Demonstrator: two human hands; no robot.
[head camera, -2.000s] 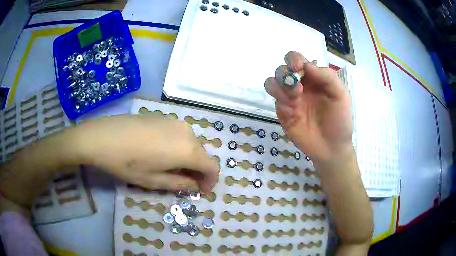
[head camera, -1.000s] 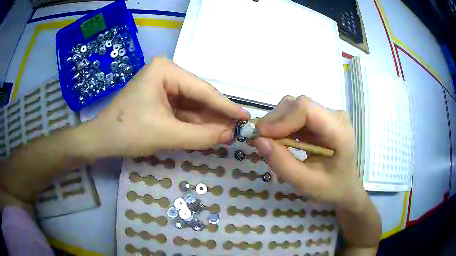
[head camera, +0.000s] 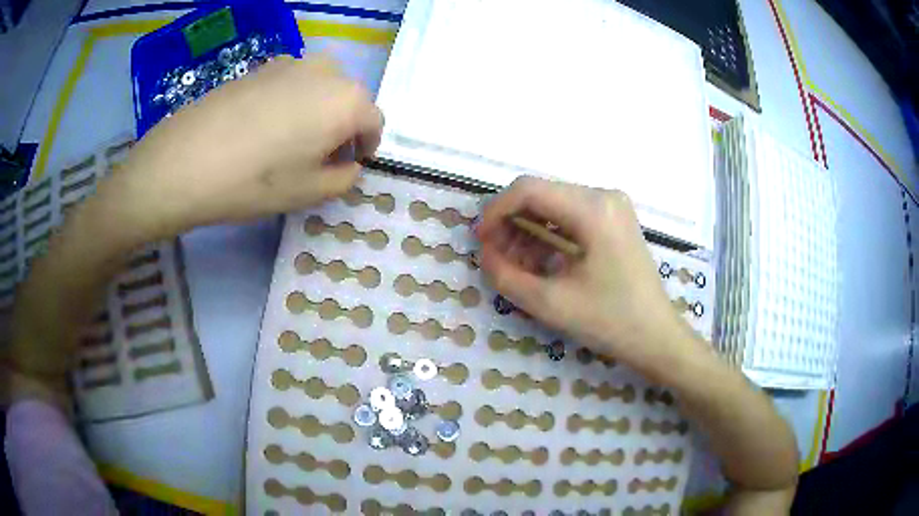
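The slotted board (head camera: 333, 388) lies flat in front of me, with rows of dumbbell-shaped cutouts. A pile of silver metal washers (head camera: 391, 415) sits on it, left of its middle. Dark round parts (head camera: 556, 350) sit in some cutouts at the upper right, partly hidden by my right hand. My right hand (head camera: 584, 267) is closed around a thin tan stick tool (head camera: 544, 234) over the board's upper part; its fingertips are hidden. My left hand (head camera: 292, 136) is at the white tray's near left corner, fingers curled; whether it holds anything cannot be seen.
A large white tray or cover (head camera: 544, 101) lies beyond the board. The blue bin (head camera: 151, 66) of metal pieces is at the upper left, partly behind my left hand. Stacked white blister trays (head camera: 791, 262) stand at right. A second slotted board (head camera: 151, 333) lies at left under my arm.
My hands, together at a small round part one second ago, have separated. My left hand has moved up and left; my right hand stays over the board with the stick. The view has shifted slightly.
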